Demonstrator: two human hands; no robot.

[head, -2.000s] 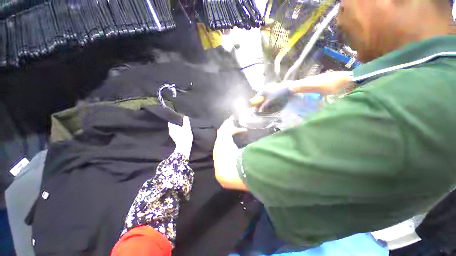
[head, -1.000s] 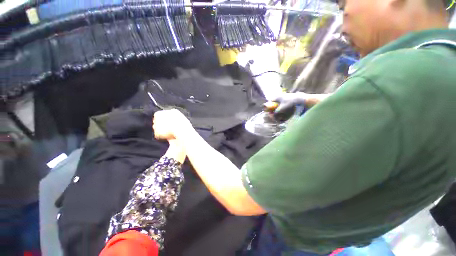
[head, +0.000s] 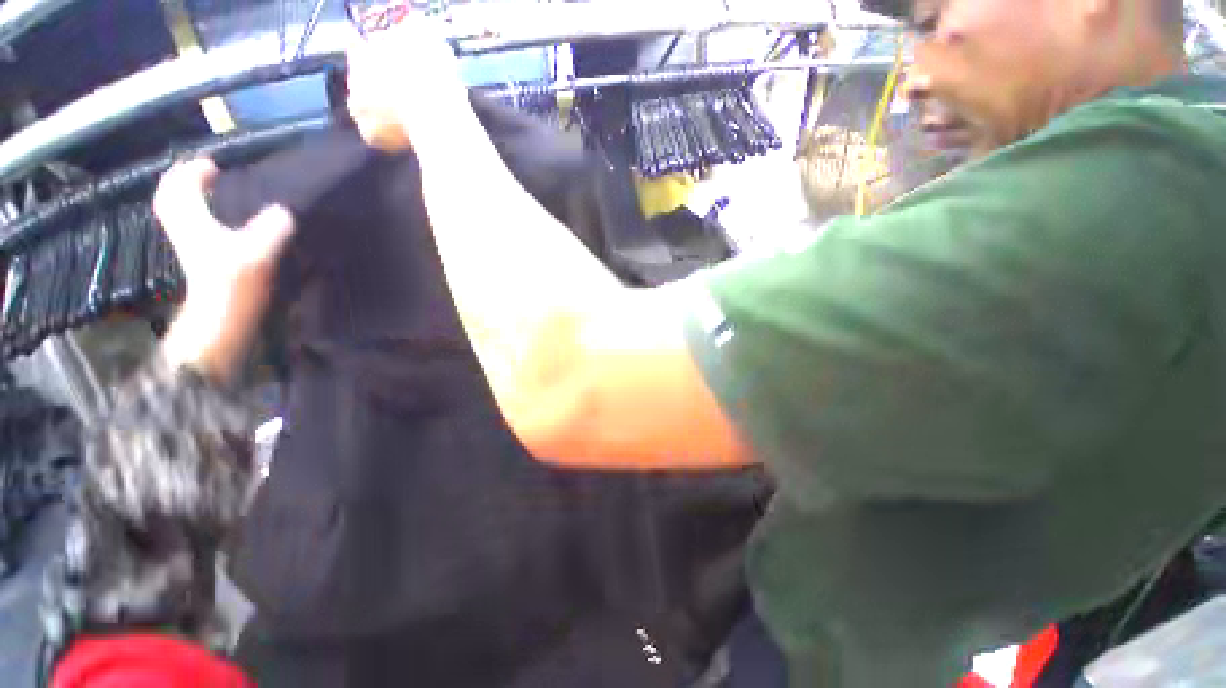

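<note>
A black coat (head: 417, 470) hangs upright in front of me, with a few small shiny buttons low down. My left hand (head: 222, 262), in a floral sleeve with a red cover, is at the coat's upper left shoulder. Its thumb and fingers are spread on either side of the shoulder corner. The hand is blurred, and I cannot tell whether it touches the cloth. Another person's hand (head: 397, 88) grips the coat's top near the rail. The coat's hook is hidden. My right hand is not in view.
A person in a green shirt (head: 941, 363) fills the right side, with one arm across the coat. Black hangers (head: 101, 269) hang on a rail at left, more hangers (head: 699, 128) at top centre. A dark garment (head: 672, 242) lies behind the coat.
The black coat has been lifted from lying flat to hanging upright. The other person's hand has moved up to the rail. My left hand has moved left and up, and its fingers are now spread.
</note>
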